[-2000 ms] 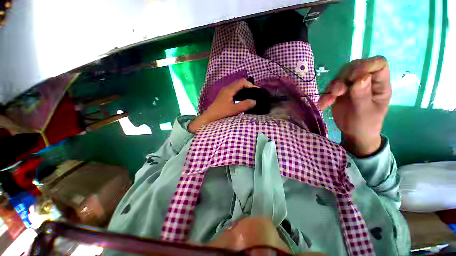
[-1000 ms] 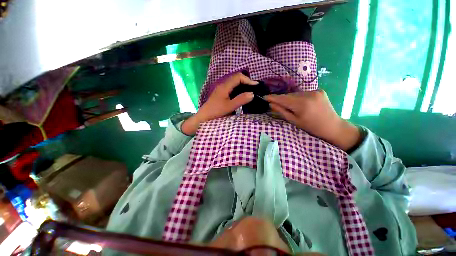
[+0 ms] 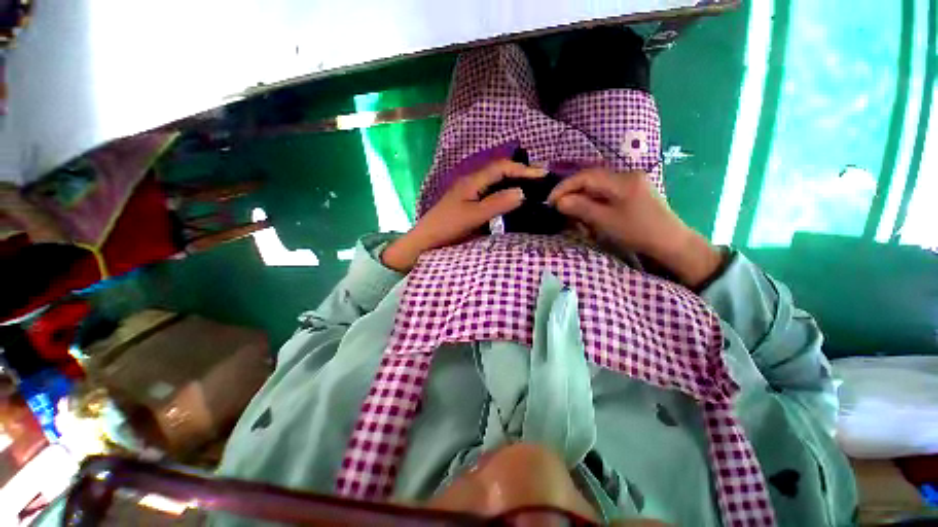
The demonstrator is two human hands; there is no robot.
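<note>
A small black plush toy (image 3: 529, 214) lies over my lap between my two hands, mostly covered by fingers. A white tag (image 3: 497, 224) sticks out at its lower left, and a narrow black piece shows at its top. My left hand (image 3: 475, 206) is closed around the toy's left side, thumb on top. My right hand (image 3: 607, 209) is at the toy's right side with bent fingertips pinched together against it. A tiny light glint shows at these fingertips, like a needle; thread cannot be made out there.
A white tabletop (image 3: 257, 46) runs across the upper left, its edge beyond my knees. The purple-and-white checked apron (image 3: 494, 293) covers my lap. A cardboard box (image 3: 185, 376) stands lower left, red and purple cloth above it. A white sack (image 3: 890, 407) lies at right on the green floor.
My right hand has come back from the far right, where it held a dark thread drawn from the toy, to the toy's right side. My left hand still holds the toy.
</note>
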